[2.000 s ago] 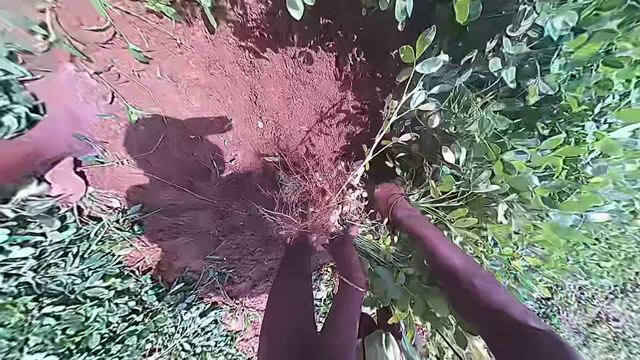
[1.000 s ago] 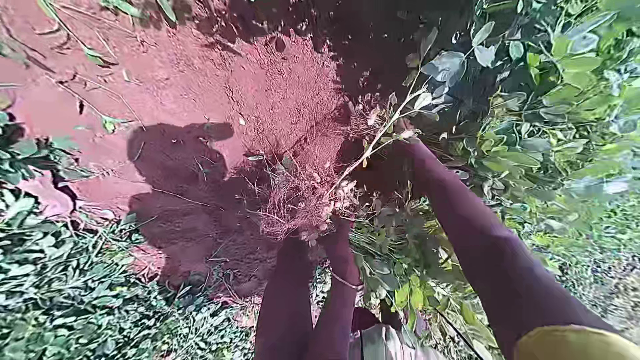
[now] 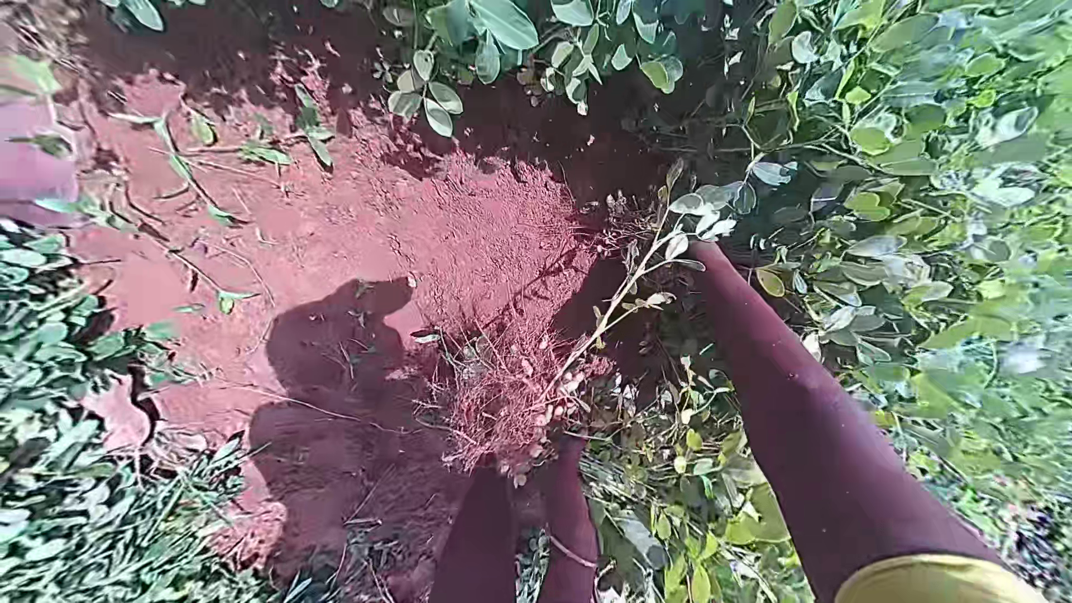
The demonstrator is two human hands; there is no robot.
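Note:
An uprooted leafy plant with a tangled root clump (image 3: pixel 511 389) lies low in the middle of the head view. Pale pods, apparently peanuts, hang among its roots, and its stem (image 3: pixel 615 306) slants up to the right. My right arm, in a yellow sleeve, reaches in from the lower right. My right hand (image 3: pixel 700 251) is mostly hidden by leaves and shadow, beside the upper stem and a smaller root cluster (image 3: pixel 624 219). Two dark limbs meet the clump from below, one with a thin band. Their ends are hidden, and my left hand cannot be made out.
Reddish soil (image 3: pixel 335 226) spreads across the upper left and middle, with a person's shadow on it. Leafy plants (image 3: pixel 904 218) grow densely along the right, and more foliage (image 3: pixel 50 511) covers the lower left. Loose sprigs (image 3: pixel 180 163) lie at the upper left. A blurred pinkish shape is at the left edge.
My right hand has moved up and away from the large root clump, where its banded wrist showed two seconds ago. More of my right arm and its yellow sleeve is visible.

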